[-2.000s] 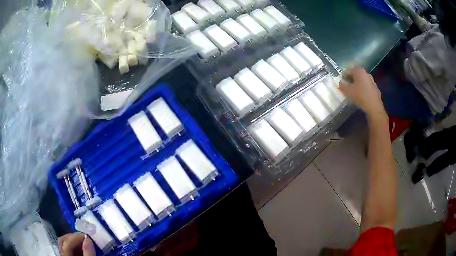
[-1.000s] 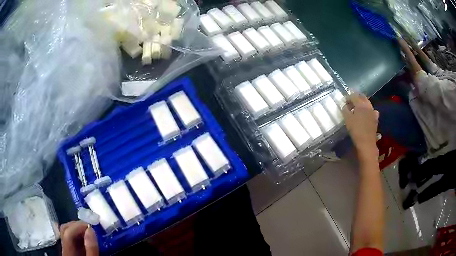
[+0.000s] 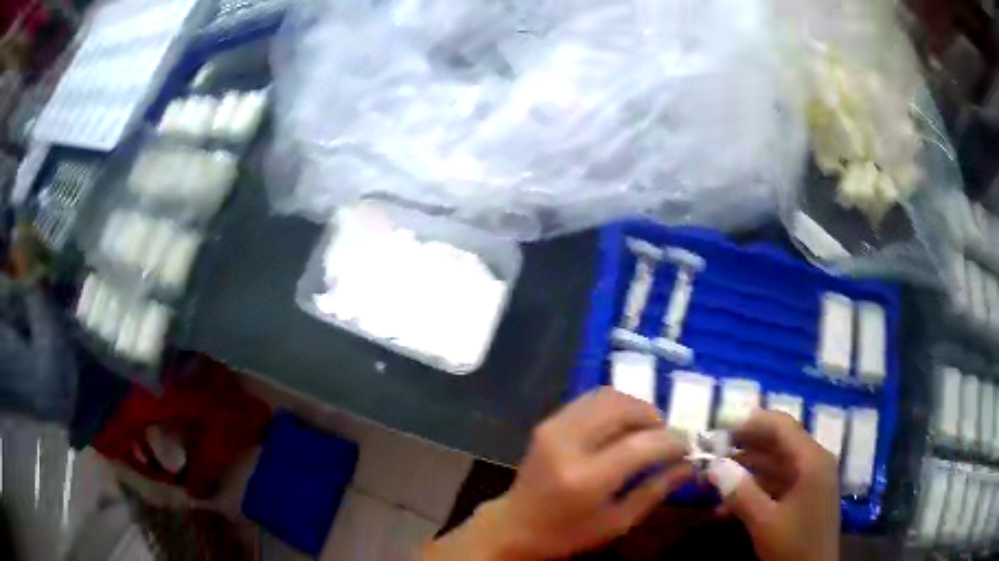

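My left hand (image 3: 592, 466) and my right hand (image 3: 783, 482) meet over the front edge of the blue plastic tray (image 3: 745, 258). Their fingertips pinch a small white piece (image 3: 710, 444) between them; blur hides its shape. A white cover shows on my right thumb tip. The tray holds two rod frames (image 3: 679, 301) at its left and two white block units (image 3: 836, 334) at its back right. A front row of white block units (image 3: 860, 449) is partly hidden by my hands.
A clear tub of small white pieces (image 3: 411, 290) stands left of the tray. A large clear plastic bag (image 3: 548, 110) lies behind. Cream blocks (image 3: 865, 181) are in a bag at upper right. Blister trays of white blocks stand at far left (image 3: 142, 252) and right (image 3: 964, 416).
The view has swung left. My right hand has left the blister tray's right edge and come to my left hand over the blue tray. The tub is now fully in view.
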